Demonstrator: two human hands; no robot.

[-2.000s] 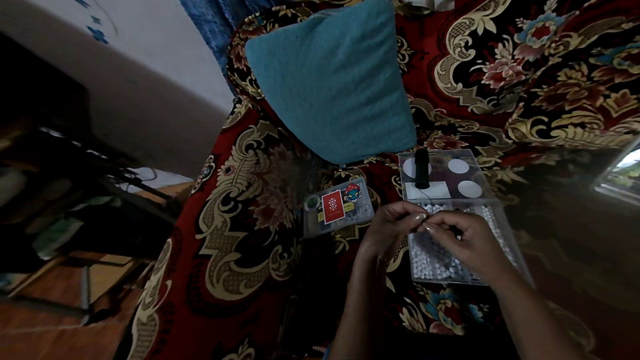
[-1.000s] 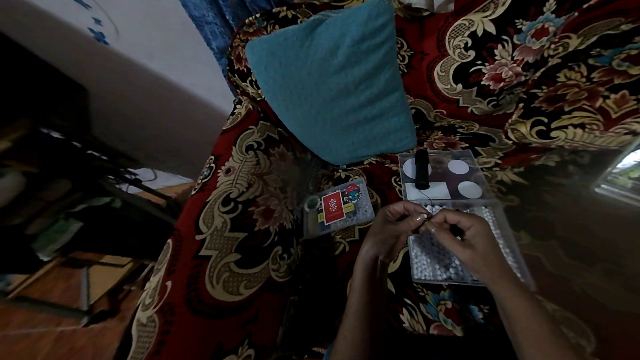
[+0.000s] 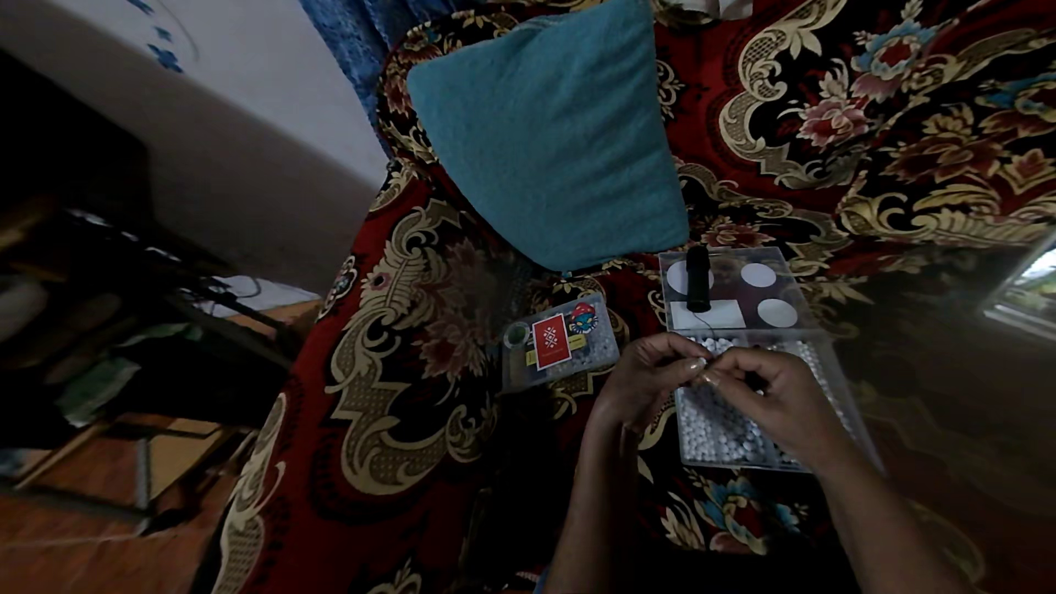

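My left hand (image 3: 648, 379) and my right hand (image 3: 771, 396) meet fingertip to fingertip above an open clear plastic box (image 3: 854, 421) full of small white beads (image 3: 718, 429). Between the fingertips is a tiny whitish piece, probably a bead, partly hidden by the fingers. A thin dark thread (image 3: 703, 320) runs from near the fingers up to a black spool (image 3: 698, 279), which lies on the box's clear lid (image 3: 771, 256). White round stickers (image 3: 777, 313) and a white rectangle show on that lid.
Left of my hands lies a closed clear case (image 3: 594, 355) with a red card (image 3: 551, 341), a small round container (image 3: 517, 333) and a mushroom-like figure (image 3: 584, 318). A teal cushion (image 3: 553, 140) leans on the floral-covered sofa (image 3: 412, 346). Dark furniture stands far left.
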